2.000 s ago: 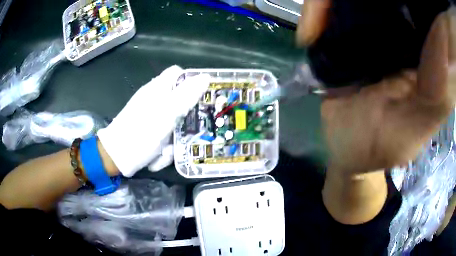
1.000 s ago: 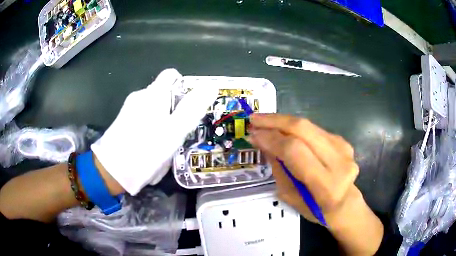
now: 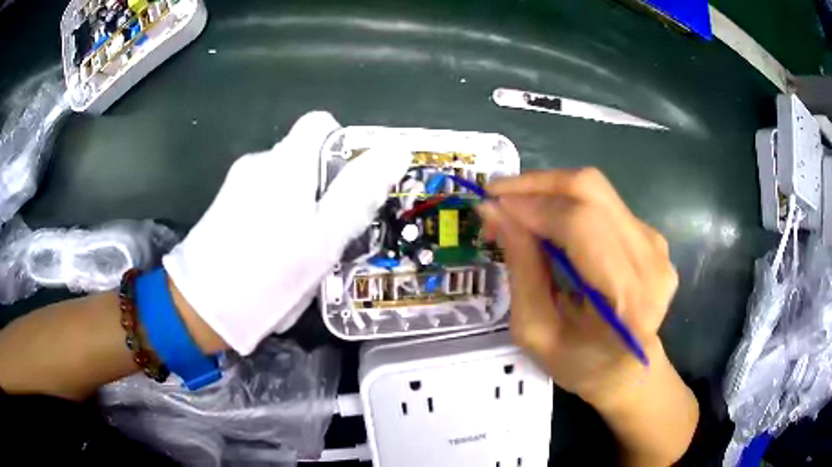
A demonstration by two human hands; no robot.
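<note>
An open power strip housing (image 3: 420, 324) lies in front of me, with its circuit board (image 3: 461, 248), yellow block, capacitors and red wire showing. My left hand (image 3: 265, 228), in a white work glove, grips the housing's left side, its fingers reaching over the upper left of the insides. My bare right hand (image 3: 588, 274) holds a slim blue stick (image 3: 593, 296) like a pen. The stick's tip is inside the housing, near the blue part and wires at the upper middle.
A power strip, outlet face up (image 3: 465, 392), lies just below the housing. Tweezers (image 3: 579, 109) lie at upper right. Another open housing (image 3: 146, 55) is at upper left. Bagged cords (image 3: 82, 260) lie at left; upright power strips (image 3: 798, 160) and plastic bags (image 3: 789, 319) are at right.
The black hand tool seen two seconds ago is out of view, and my right hand holds the blue stick instead. Since a second ago, the stick's rear end has swung right and up.
</note>
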